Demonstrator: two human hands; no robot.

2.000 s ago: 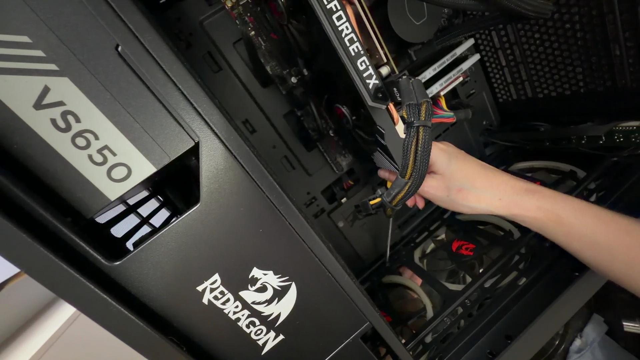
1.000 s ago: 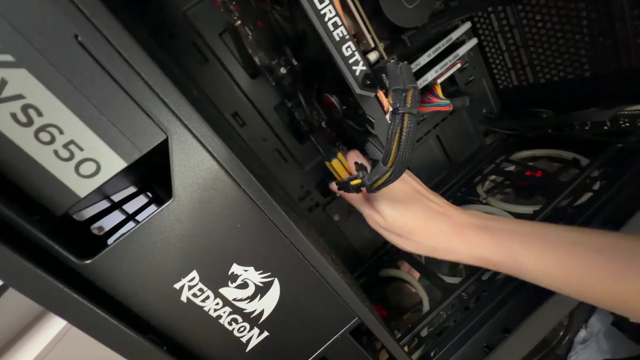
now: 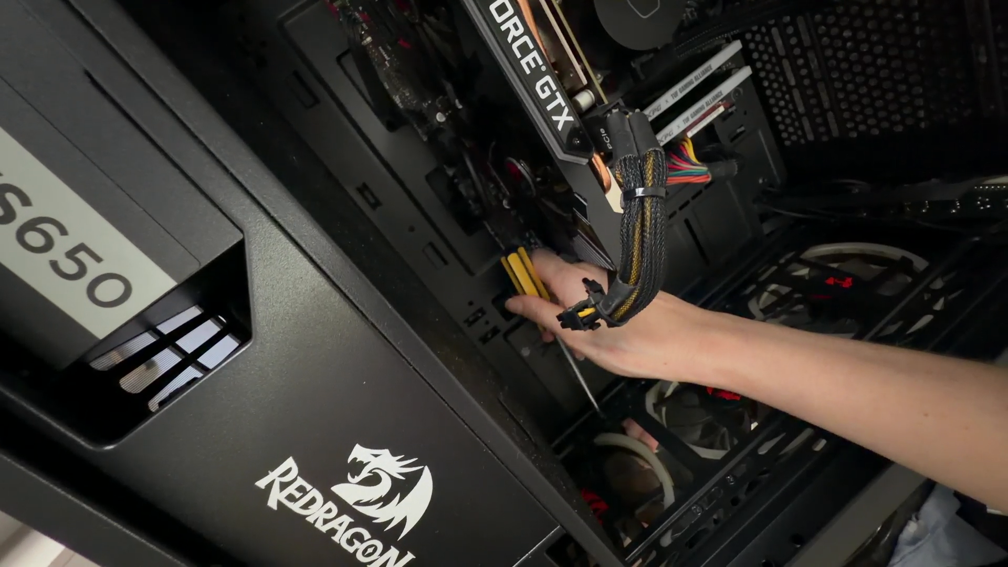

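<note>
My right hand point(image 3: 630, 315) reaches in from the right, inside a black computer case. Its thumb and fingers are closed around the yellow-and-black handle of a screwdriver point(image 3: 526, 274). The thin metal shaft point(image 3: 579, 374) points down towards the fan frame; where its tip touches, I cannot tell. A bundle of black and yellow sleeved power cables point(image 3: 642, 228) hangs from the graphics card point(image 3: 535, 79), and its loose connector point(image 3: 583, 315) lies over the back of the hand. My left hand is not recognisable; a small skin-toned patch by the lower case fan point(image 3: 634, 472) is unclear.
The power supply shroud point(image 3: 339, 378) fills the lower left. Case fans point(image 3: 843, 276) line the lower right side. Two drives point(image 3: 701, 102) with coloured wires point(image 3: 689, 167) sit beyond the cables, near a perforated panel point(image 3: 850, 87). Motherboard parts point(image 3: 417, 87) are at the upper middle.
From two seconds ago, my right hand has shifted left relative to the cable bundle, deeper under the graphics card. The yellow handle, mostly hidden then, now shows between the fingers.
</note>
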